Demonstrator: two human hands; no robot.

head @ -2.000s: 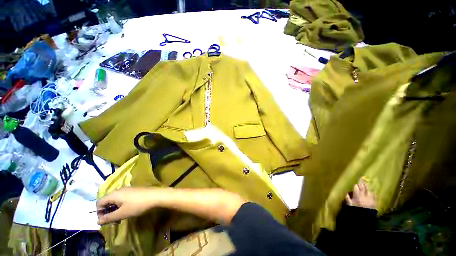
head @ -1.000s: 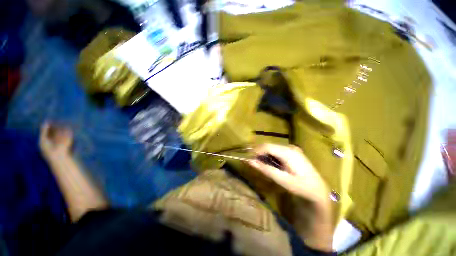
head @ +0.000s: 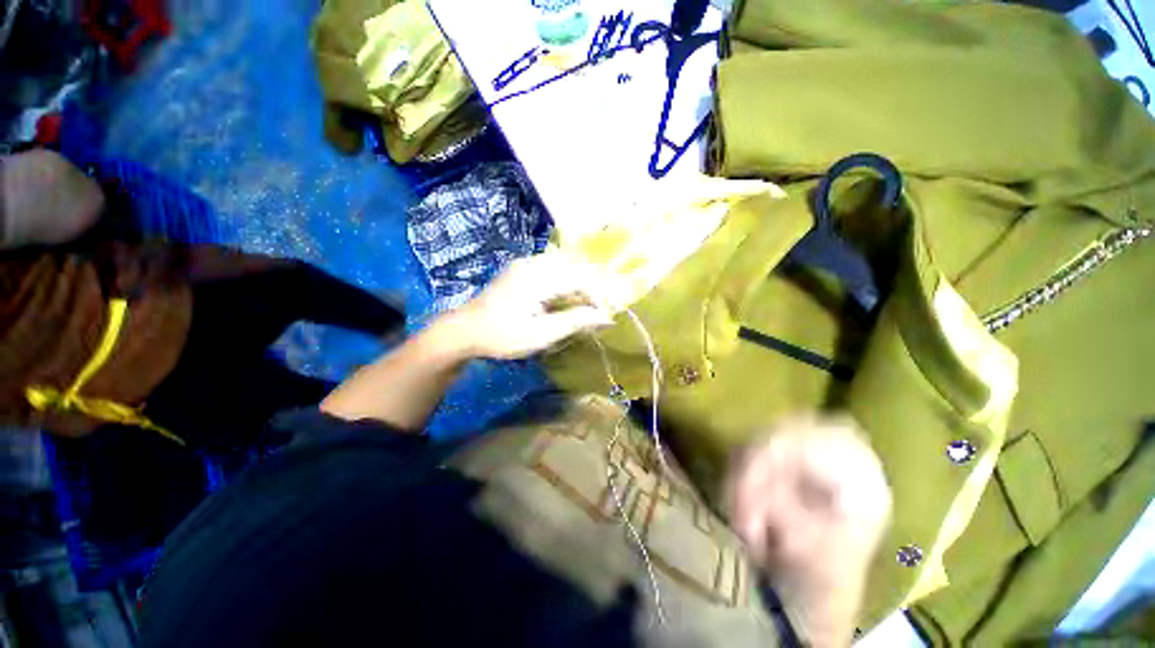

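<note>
A mustard jacket (head: 937, 380) with pale yellow lining (head: 646, 234) lies over the table edge and my lap. A black hanger (head: 861, 247) is inside it, and dark round fasteners run along its front edge. My left hand (head: 538, 313) is at the lining's left edge, fingers curled on the cloth; its fingertips are partly unclear. Thread (head: 623, 487) hangs from beside this hand onto my patterned lap. My right hand (head: 811, 494) is over the jacket's lower part, strongly blurred; whether it holds anything cannot be seen. No needle can be made out.
Another mustard jacket with glittering trim (head: 1058, 289) lies behind on the white table (head: 557, 152). A black hanger (head: 678, 108) and small dark tools lie there. Left are yellow cloth (head: 412, 76), checked cloth (head: 471, 228), blue floor, a blue crate and brown cloth with a yellow tie (head: 108, 367).
The view has swung left and down. My left hand has come from the far left to the lining. The thread, taut a second ago, now hangs loose. My right hand is lower on the jacket.
</note>
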